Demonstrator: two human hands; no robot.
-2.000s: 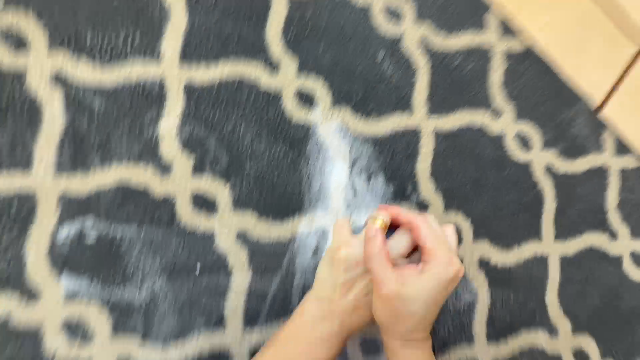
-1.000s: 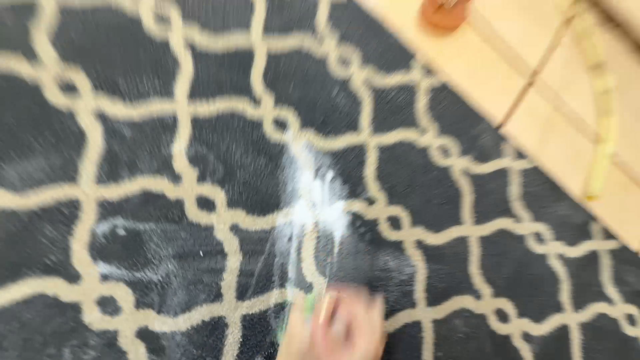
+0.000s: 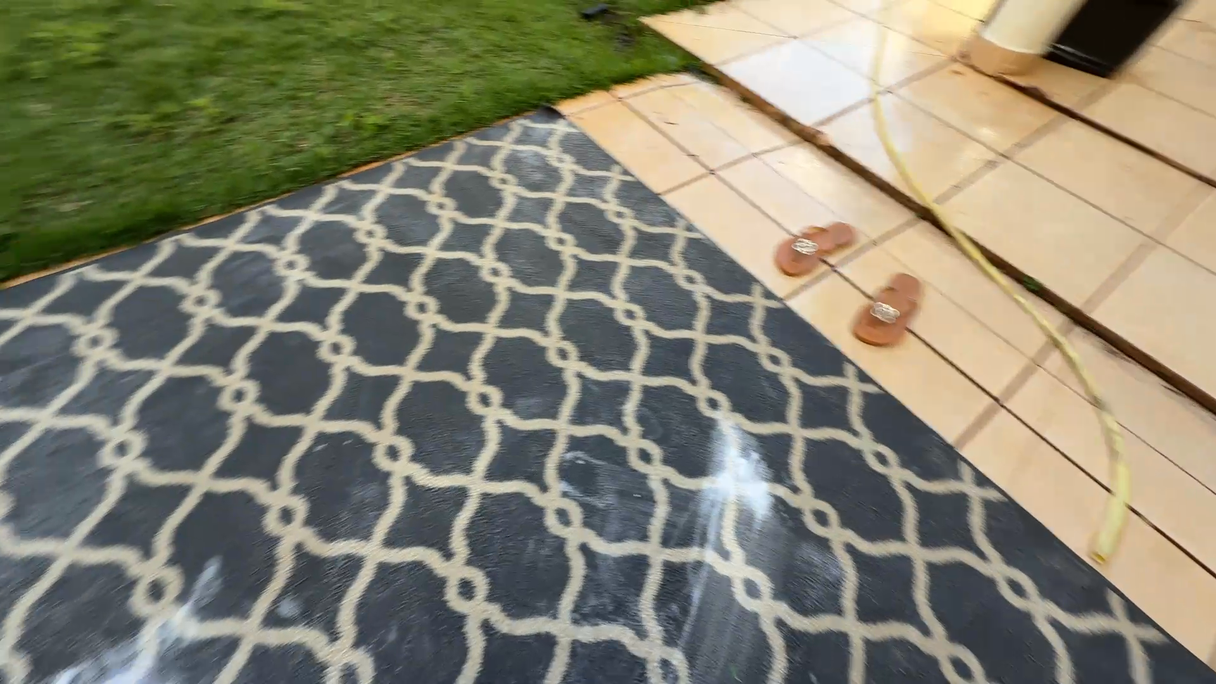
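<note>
Neither of my hands shows in the head view at this moment. A dark grey rug (image 3: 437, 380) with a beige trellis pattern lies flat on the ground. A bright white patch (image 3: 744, 475) of powder or foam marks its right part, with paler streaks running down from it. Another white smear (image 3: 152, 646) is at the lower left of the rug, and fainter whitish marks lie between the two.
Grass (image 3: 285, 95) borders the rug's far side. Beige floor tiles (image 3: 1016, 361) run along its right, with a raised tiled step (image 3: 1064, 209) beyond. Two brown sandals (image 3: 886, 312) and a yellow hose (image 3: 1021, 304) lie on the tiles. A column base (image 3: 1007, 47) stands at the top right.
Both hands, close together over the rug two seconds ago, have left the view. The view has swung up and widened to take in the grass, both sandals and more of the hose.
</note>
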